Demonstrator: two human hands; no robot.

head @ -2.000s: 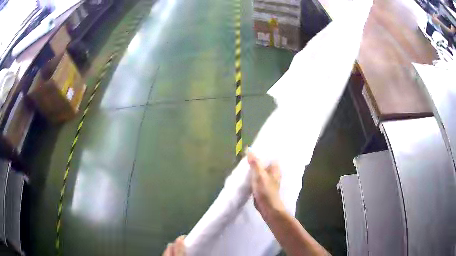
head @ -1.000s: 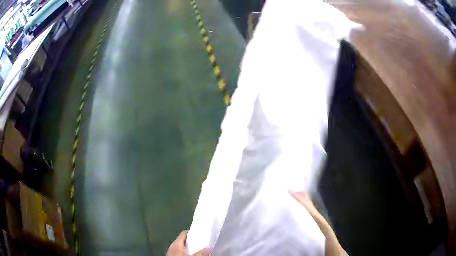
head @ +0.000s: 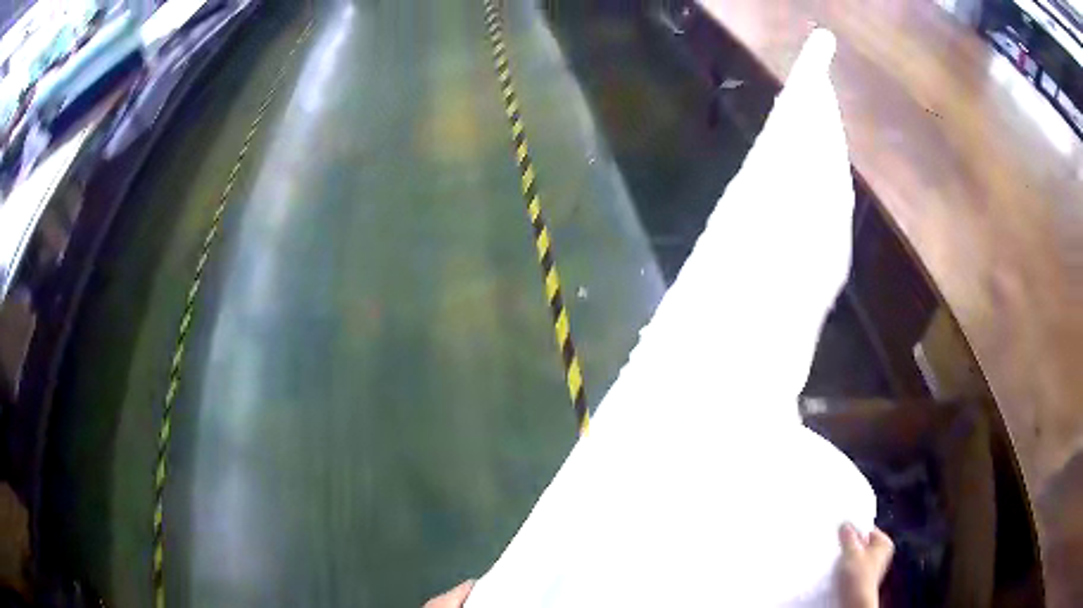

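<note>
A long piece of white fabric (head: pixel 713 392) stretches from the bottom of the picture up to the right, and its narrow far end lies over the edge of the brown table. It is very bright, so its folds cannot be made out. My left hand (head: pixel 451 596) is at the bottom edge, mostly cut off, at the fabric's left edge. My right hand (head: pixel 865 563) is at the fabric's right edge, lower right, with its fingers partly hidden; it holds the fabric there.
A long brown wooden table (head: pixel 950 214) curves along the right side, with a dark frame and shelf beneath. Green floor (head: pixel 380 333) with yellow-black tape (head: pixel 549 276) runs ahead on the left. Another table with items (head: pixel 89 71) stands at the far left.
The view has moved along the aisle, and the cartons seen earlier have left it. The fabric's far end now shows narrow over the table. My right hand has moved right and lower.
</note>
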